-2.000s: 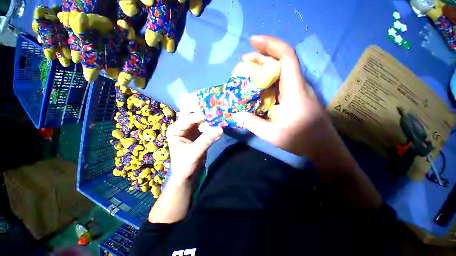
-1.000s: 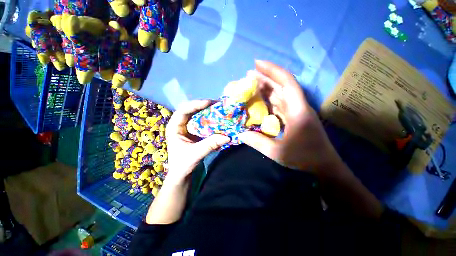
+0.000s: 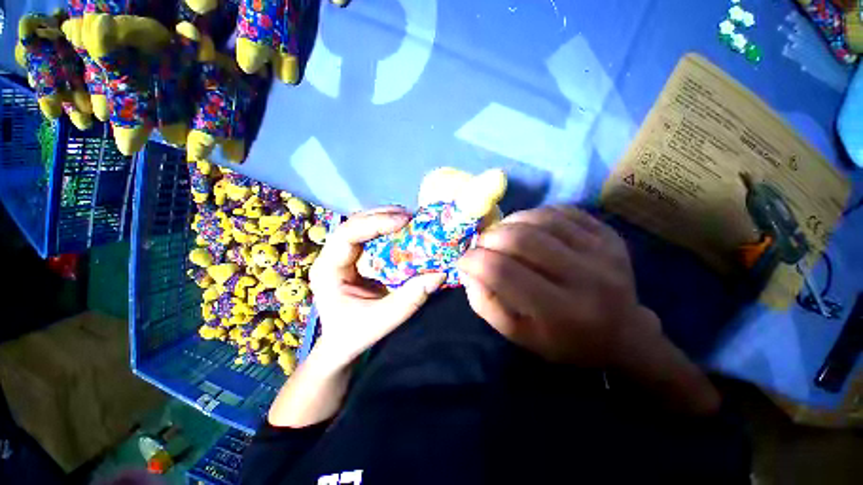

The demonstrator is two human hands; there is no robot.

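A yellow plush bear in a blue, red and white floral outfit is held above my lap, its yellow part pointing up and to the right. My left hand grips the clothed end between thumb and fingers. My right hand is closed at the bear's right side, thumb and fingertips pinched at the edge of the cloth; the fingers hide what they pinch. The hot glue gun lies on the brown cardboard rest, out of my hands.
Clothed bears are grouped at the upper left. A blue crate full of bears stands left of my lap, a second crate farther left. Small white and green trims lie at the upper right, a black bar at the right edge.
My right hand has gone from spread open behind the bear to curled and pinching at its side. The bear's yellow end has turned upward. The view has shifted slightly, moving the surroundings left and up.
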